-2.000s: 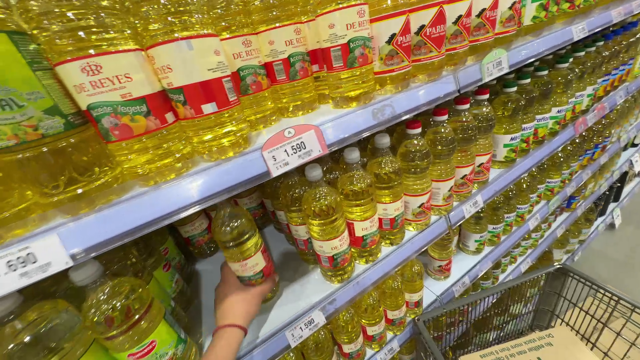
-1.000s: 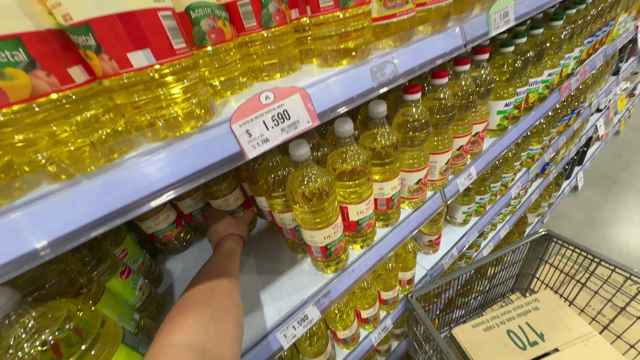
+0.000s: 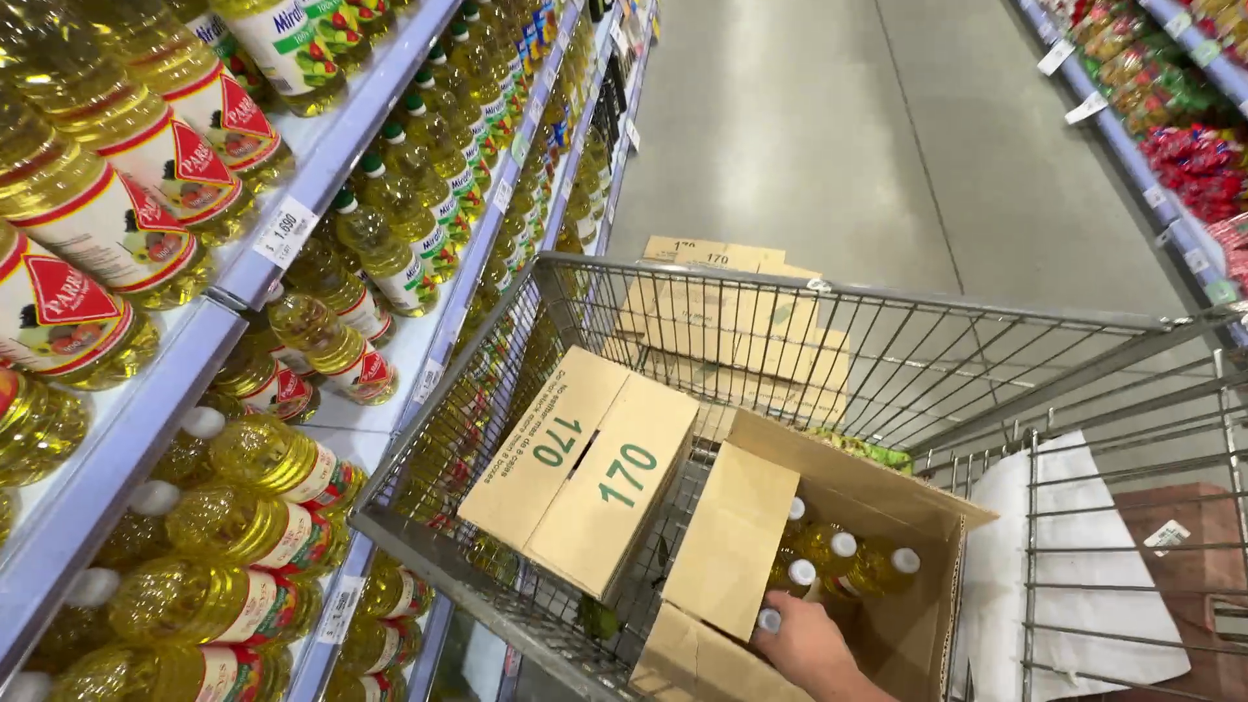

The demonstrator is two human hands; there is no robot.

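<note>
My right hand (image 3: 804,639) reaches in from the bottom, its fingers closed around the neck of a cooking oil bottle (image 3: 768,621) with a white cap, inside an open cardboard box (image 3: 868,458). Beside that bottle stand several more upright oil bottles (image 3: 843,546) with white caps. The box sits in a metal wire shopping cart (image 3: 936,312). My left hand is out of view. The lower part of the gripped bottle is hidden by the hand and box flap.
A closed cardboard box (image 3: 585,468) lies in the cart, left of the open one. Stacked cartons (image 3: 731,312) show beyond the cart's far side. Shelves of oil bottles (image 3: 263,458) line the left; a shelf of packaged goods (image 3: 1160,117) runs along the right. White paper (image 3: 1082,575) hangs near the cart's right side.
Earlier, my left hand held an oil bottle at the shelf, then reached deeper among the bottles; it is now out of view. My right hand has come into view. The view has swung right to the cart.
</note>
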